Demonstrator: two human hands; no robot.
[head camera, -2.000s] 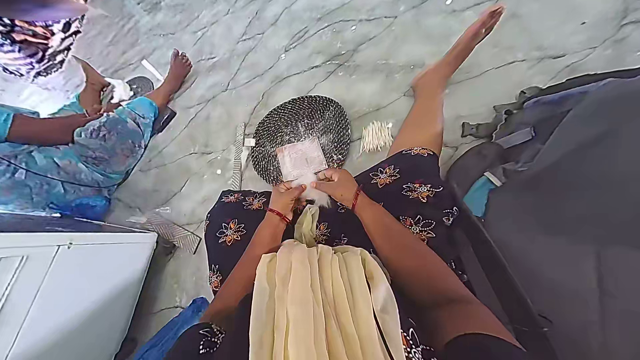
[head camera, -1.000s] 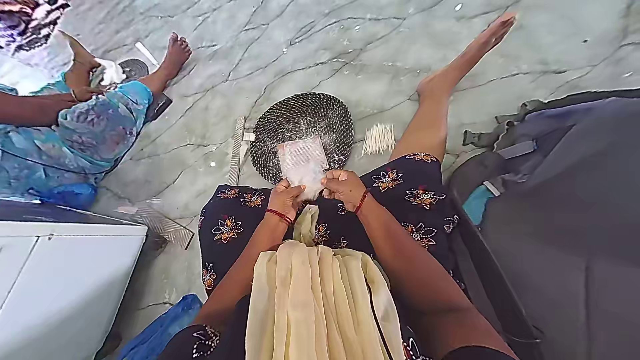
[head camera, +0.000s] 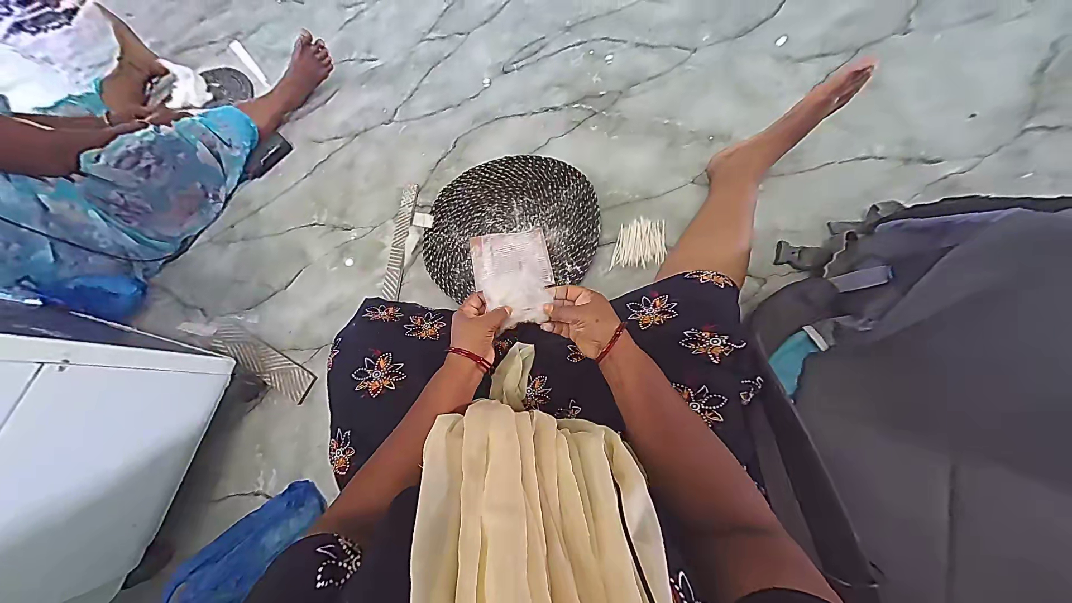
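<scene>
A small printed packet (head camera: 512, 261), pale and seemingly of clear plastic, is held upright between my hands above my lap. My left hand (head camera: 479, 325) pinches its lower left corner between thumb and fingers. At the lower right corner my right hand (head camera: 582, 316) grips it the same way. What the packet contains cannot be made out. Behind it lies a round black and white woven mat (head camera: 511, 188) dusted with white bits. To the right of the mat, a bundle of thin whitish sticks or wicks (head camera: 639, 243) rests on the marble floor.
A patterned strip (head camera: 398, 251) lies left of the mat, another (head camera: 264, 360) beside a white cabinet (head camera: 109, 419). A blue plastic bag (head camera: 247, 544) is at lower left. A grey bag (head camera: 946, 360) fills the right side. Another person (head camera: 159, 184) sits at upper left.
Two seconds ago my fingers were closer together at the packet's lower edge, over white fluffy material; now they are farther apart at its corners.
</scene>
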